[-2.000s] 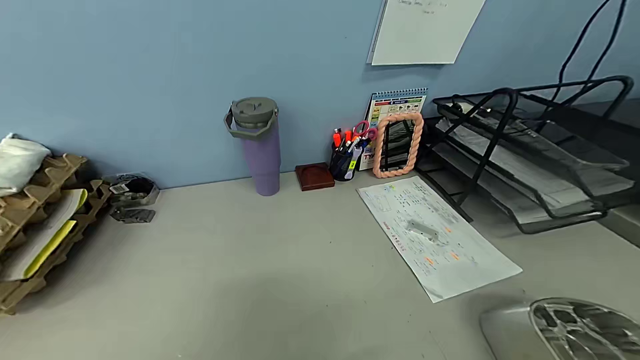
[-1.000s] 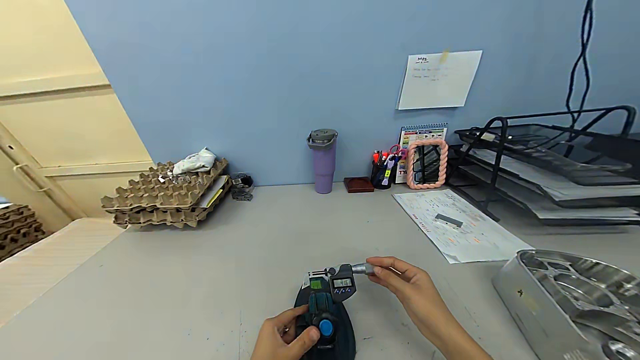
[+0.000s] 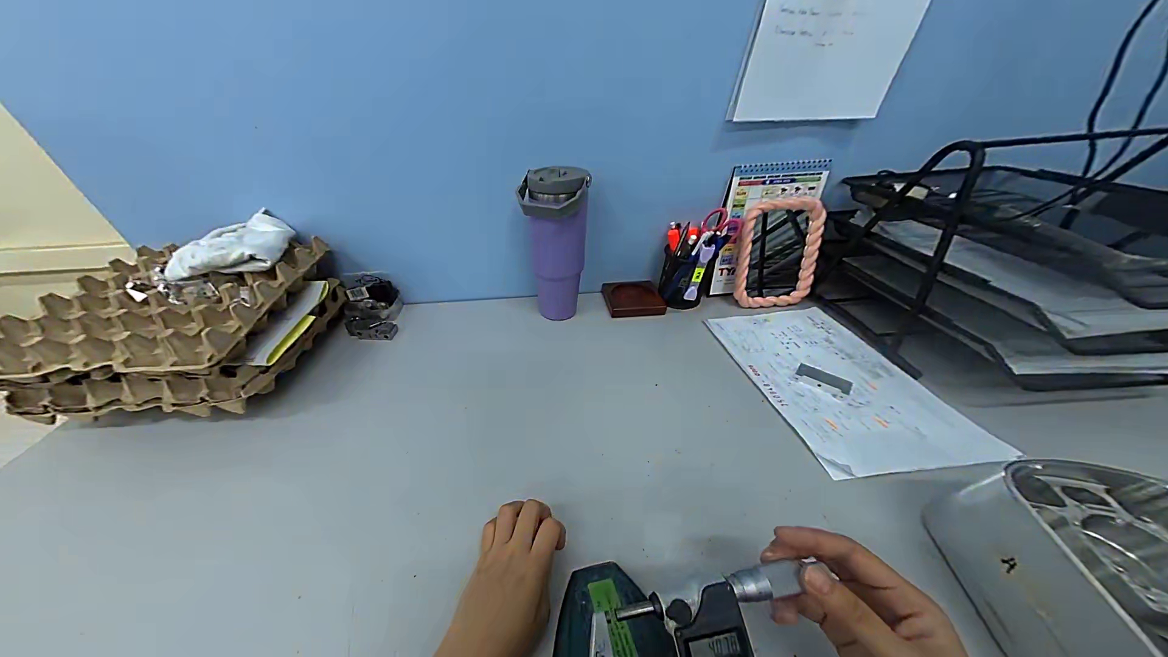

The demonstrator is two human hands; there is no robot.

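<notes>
A digital micrometer with a lit display sits at the bottom edge, mounted above a dark green stand base. My right hand pinches the micrometer's silver thimble between thumb and fingers. Just left of the stand, my left hand rests on the table with its fingers curled; whether anything is under them is hidden. A small grey metal block lies on a printed drawing sheet farther back on the right. The lower part of the micrometer and stand is cut off by the view.
A metal container stands at the right edge. Behind are a black mesh paper tray, a pink-framed mirror, a pen cup, a wooden coaster and a purple tumbler. Egg-carton trays are stacked at left.
My left hand has come off the micrometer stand and now lies beside it on the table. My right hand remains at the thimble. The view has shifted.
</notes>
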